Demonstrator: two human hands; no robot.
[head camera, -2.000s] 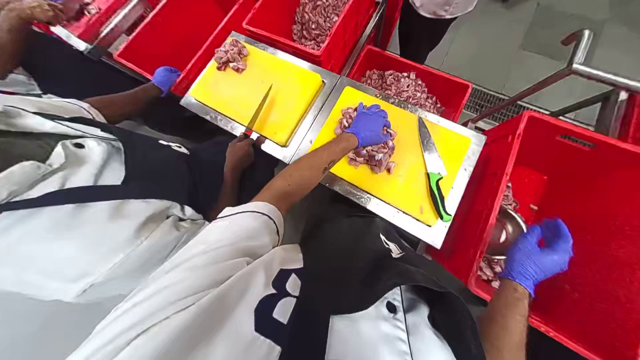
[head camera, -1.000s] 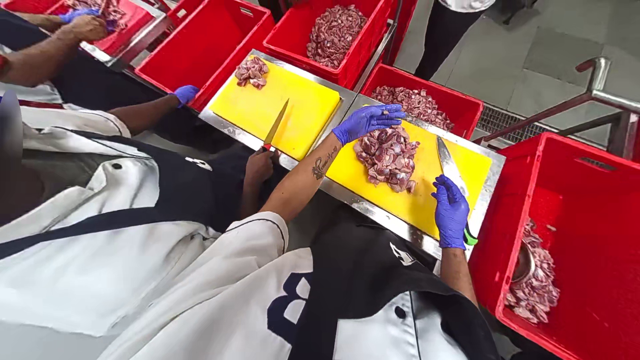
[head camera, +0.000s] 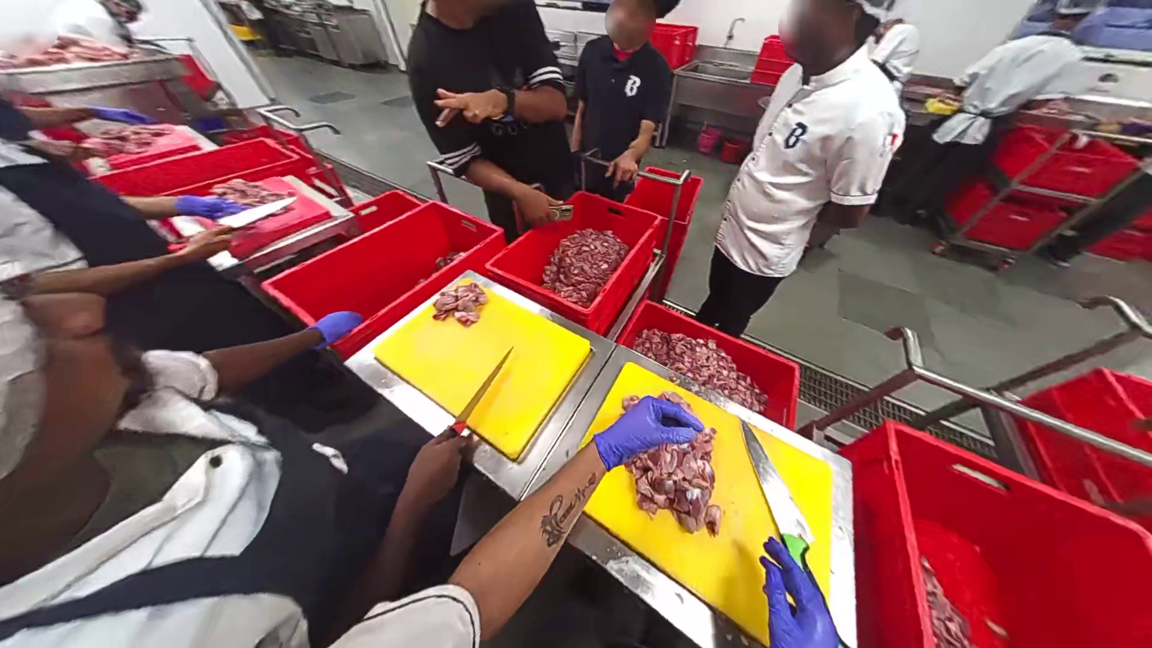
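Note:
My left hand (head camera: 646, 432), in a blue glove, rests on the upper part of a pile of cut raw meat (head camera: 675, 481); whether it grips a piece is hard to tell. The pile lies on a yellow cutting board (head camera: 621, 513). My right hand (head camera: 796, 598), gloved too, is at the board's lower right corner, its fingers beside the green handle of a knife (head camera: 776, 493); the picture does not settle whether they grip it. The knife lies along the board's right side, blade pointing away from me.
A co-worker's hand (head camera: 436, 463) holds a knife (head camera: 486, 387) over the neighbouring yellow board (head camera: 540, 360). Red crates of meat (head camera: 697, 364) stand behind the boards. A deep red crate (head camera: 1062, 540) is at the right, near a metal rail (head camera: 1017, 405). Several people stand beyond.
My right hand has moved from the deep red crate to the board, beside the knife handle. My left hand stays around the meat pile. The view has tilted up, showing more people.

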